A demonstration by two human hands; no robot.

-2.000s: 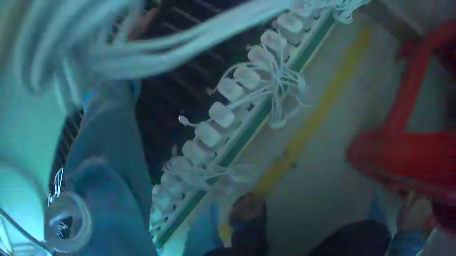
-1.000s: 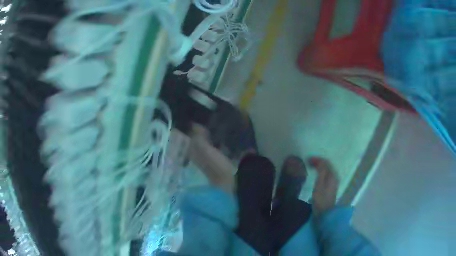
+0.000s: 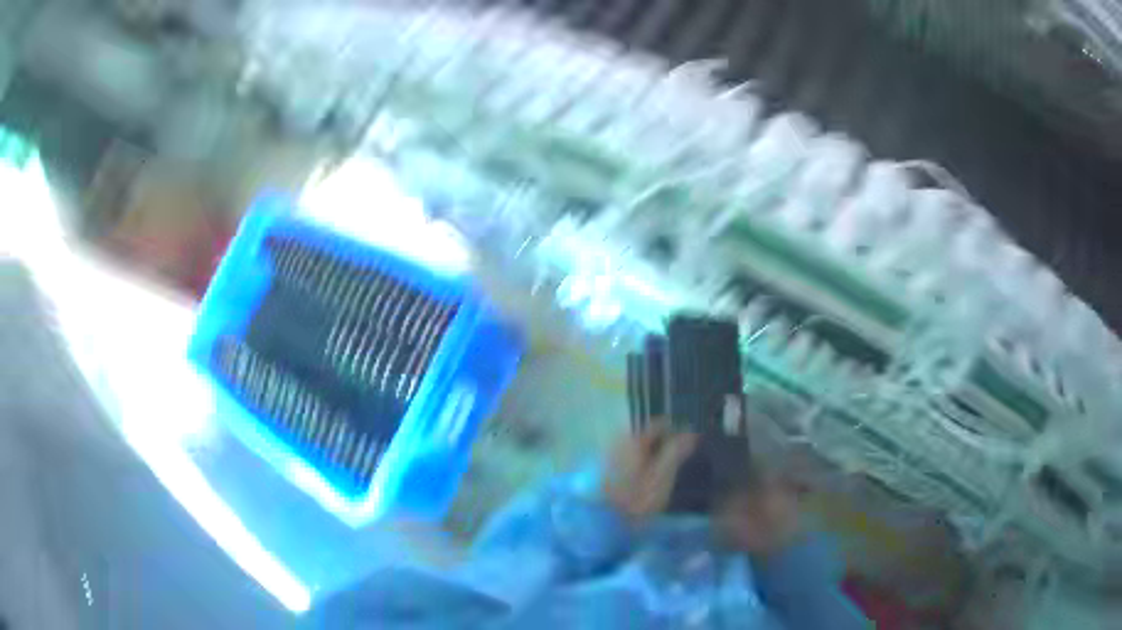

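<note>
Several dark phones (image 3: 708,375) are held upright side by side in front of me, blurred. My left hand (image 3: 648,468) is closed around the lower left side of them. My right hand (image 3: 760,511) is at their lower right side, badly blurred; its fingers cannot be made out clearly. A bright blue slotted tray (image 3: 492,357) stands to the left of my hands, apart from them, tilted in the view. Its black ribbed rows show inside.
The multi-tier rack (image 3: 824,277) with green stripes, white blocks and white cords runs from the upper left to the lower right, beyond and right of my hands. A bright pale surface (image 3: 160,431) lies beside the blue tray.
The view has swung from the rack, floor and red stool to the blue tray. My hands, seen empty one second ago, are now together at the dark phones.
</note>
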